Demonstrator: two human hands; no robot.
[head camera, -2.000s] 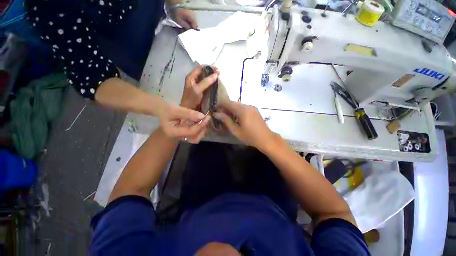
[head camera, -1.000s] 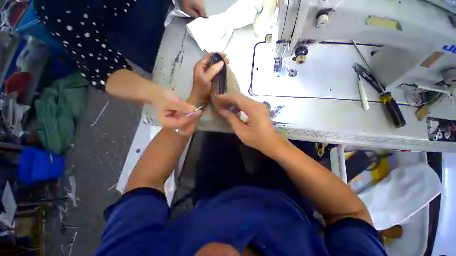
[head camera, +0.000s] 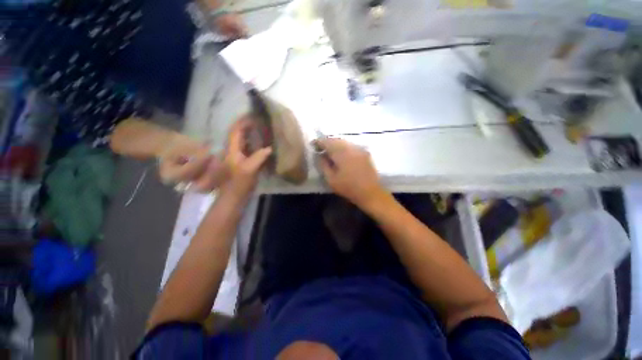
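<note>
A brown curved sewn piece with a dark edge is held over the front of the white table. My left hand grips it by its dark edge side. My right hand is just to its right, apart from it, with thumb and fingers close together. A small dark or shiny spot shows at its fingertips, too blurred to tell whether it is a held thing. Another person's hand is left of my left hand, also blurred.
The white sewing machine head with blue lettering stands behind. Dark snips and a black-yellow screwdriver handle lie on the bed at right. White cloth lies behind the brown piece. A white tub sits below right.
The brown piece has turned to show more of its face. My right hand has come away from it to the right. The other person's hand has drawn back left. The view has shifted and blurred.
</note>
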